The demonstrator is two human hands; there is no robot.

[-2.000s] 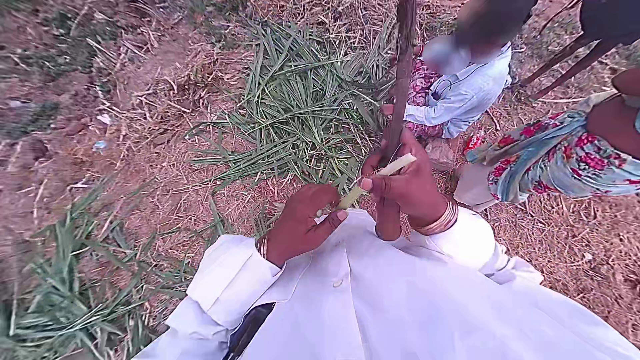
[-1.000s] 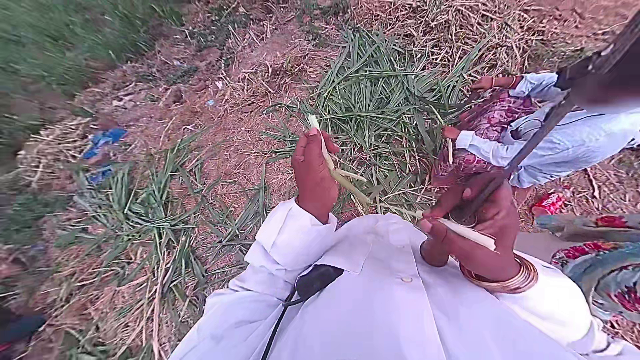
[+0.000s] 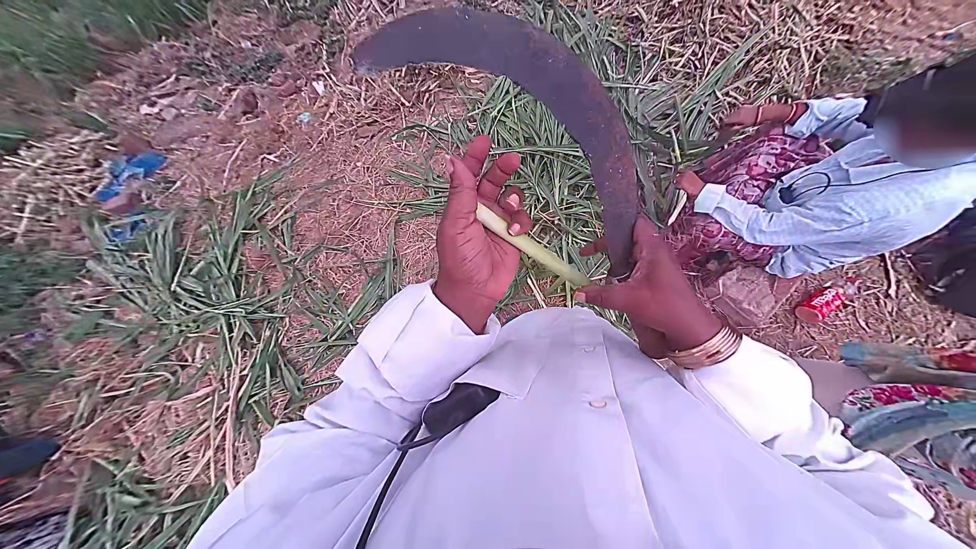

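Note:
My left hand [image 3: 482, 236], palm turned up, has the upper end of a pale green peeled stalk [image 3: 534, 250] between its fingers and palm. The stalk slants down to the right, and its lower end meets the thumb of my right hand [image 3: 659, 293]. That right hand is closed round the base of a sickle with a broad, dark curved blade [image 3: 560, 84]. The blade rises from the fist and arcs over to the left, above my left hand. Its handle is hidden by my right hand. Cut green leaves [image 3: 526, 126] lie on the ground beyond both hands.
At the right a person in a light blue shirt [image 3: 823, 217] sits by the leaves, hands among them. Near that person lie a red bottle [image 3: 826, 301] and a stone [image 3: 743, 293]. Patterned cloth [image 3: 907, 400] shows at the right edge. More cut leaves [image 3: 198, 274] and blue plastic [image 3: 126, 179] lie left.
The sickle blade has come up into full view, curving to the left. My hands, apart one second ago with a pale piece at each, are closer together at one stalk.

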